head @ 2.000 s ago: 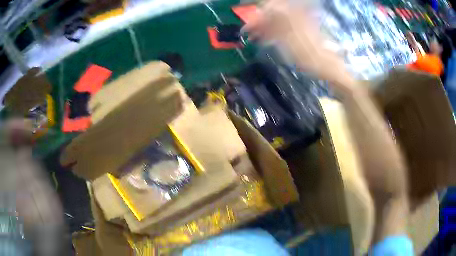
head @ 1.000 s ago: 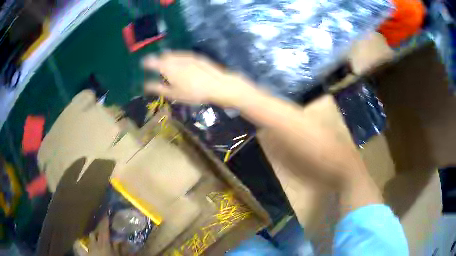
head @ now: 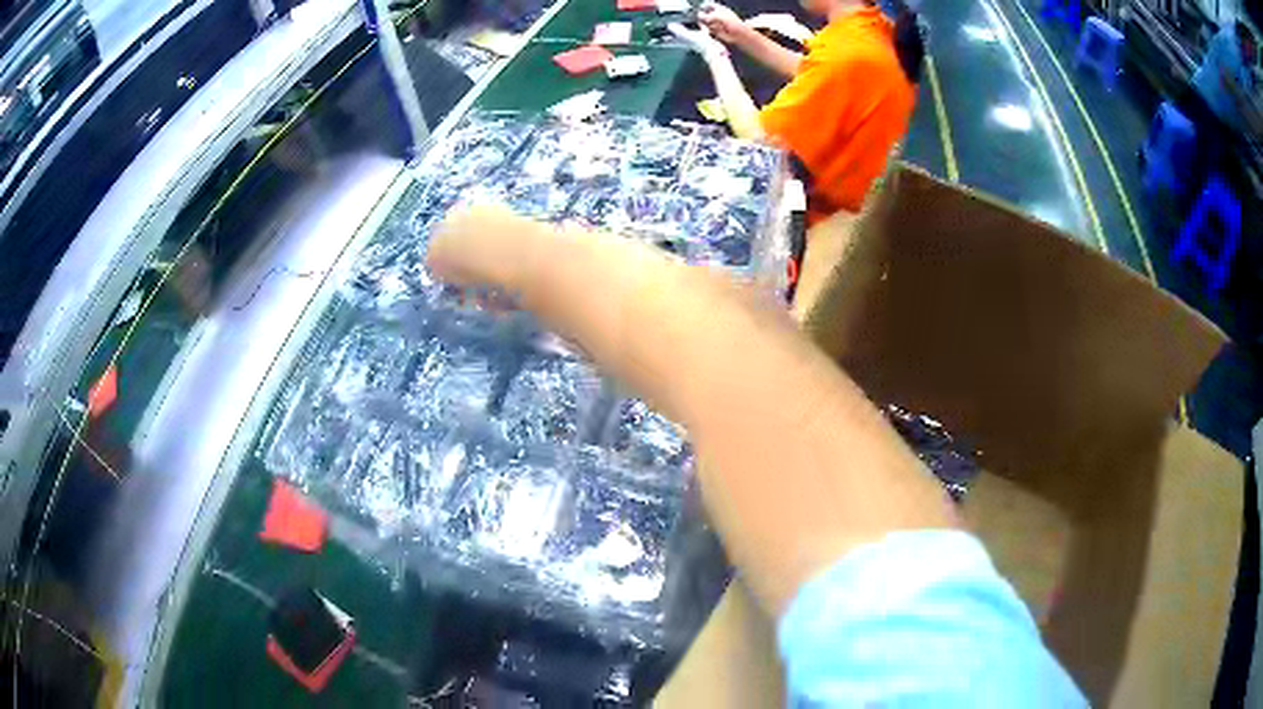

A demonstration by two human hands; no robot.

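My right hand [head: 478,249] is stretched forward over the large silvery blister trays with bagged units [head: 554,457]. Its fingers are bent down and hidden behind the hand and the glare, so I cannot tell whether they hold anything. My bare forearm and light blue sleeve cross the trays from the lower right. The trays show a grid of shiny clear-wrapped units. My left hand is not in view.
A large shipping carton [head: 1025,333] stands open at right, with shiny dark bags low inside. Red cards [head: 294,515] and a dark pad [head: 308,630] lie on the green belt [head: 229,609]. A person in orange [head: 845,104] works beyond the trays. Blue stools [head: 1208,233] stand far right.
The view has swung right and up, so the work carton and my left hand are out of the picture. My right hand has moved from near the belt onto the silvery trays.
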